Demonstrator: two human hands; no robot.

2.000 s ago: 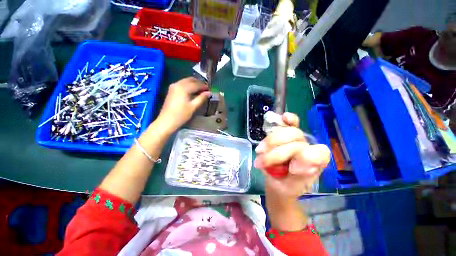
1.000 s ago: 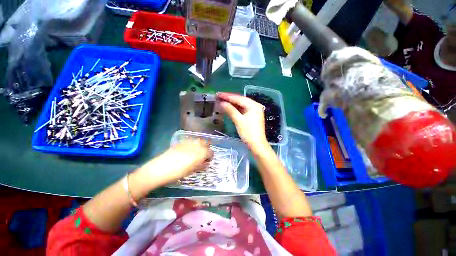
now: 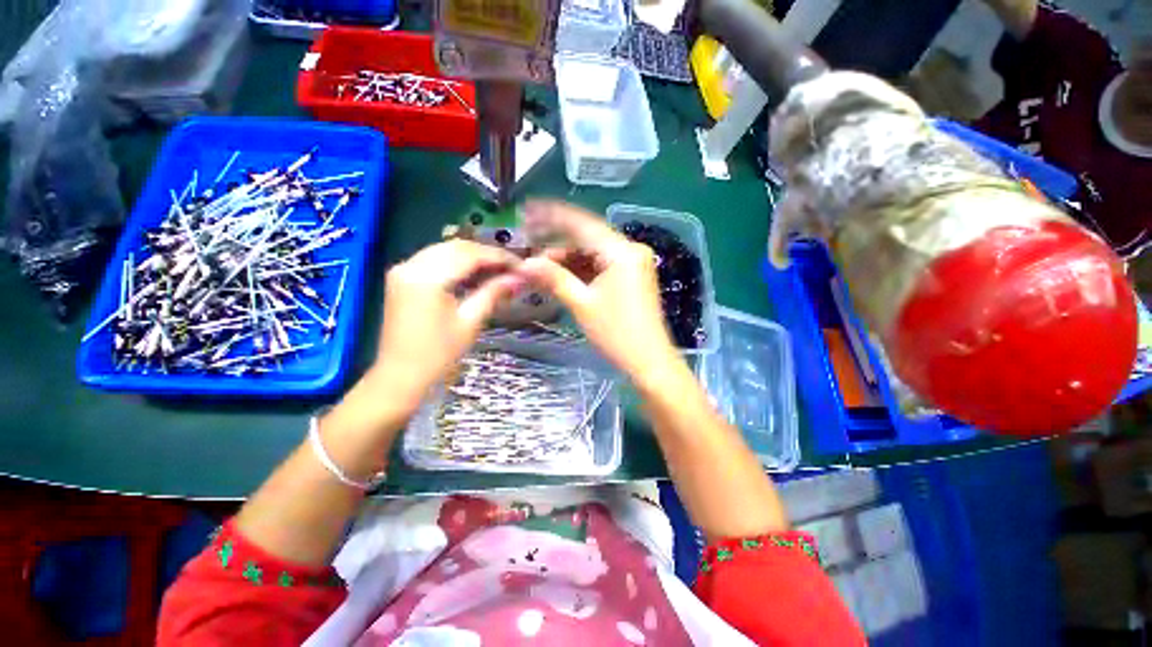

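Note:
My left hand (image 3: 436,310) and my right hand (image 3: 604,288) meet at the fingertips over the steel fixture (image 3: 537,303). Something small may be between the fingertips, but it is too small and hidden to tell. The hand press head (image 3: 493,38) stands behind, its dark ram (image 3: 500,145) pointing down, raised above the fixture. The clear tub of shafts (image 3: 512,411) lies nearest my body, full of pale sticks. The clear tub of black rings (image 3: 682,272) is right of my right hand.
The press lever with its red knob (image 3: 1017,329) looms at the right, untouched. A blue tray (image 3: 360,240) heaped with shafts is left, a red tray (image 3: 394,124) behind. A clear lid (image 3: 754,386), blue file box (image 3: 809,367) and plastic bag (image 3: 63,152) flank them. A person's sleeve (image 3: 1074,139) shows far right.
My right hand let go of the lever, which has swung toward the camera. My left hand went from the fixture into the shaft tub, then up to meet my right hand.

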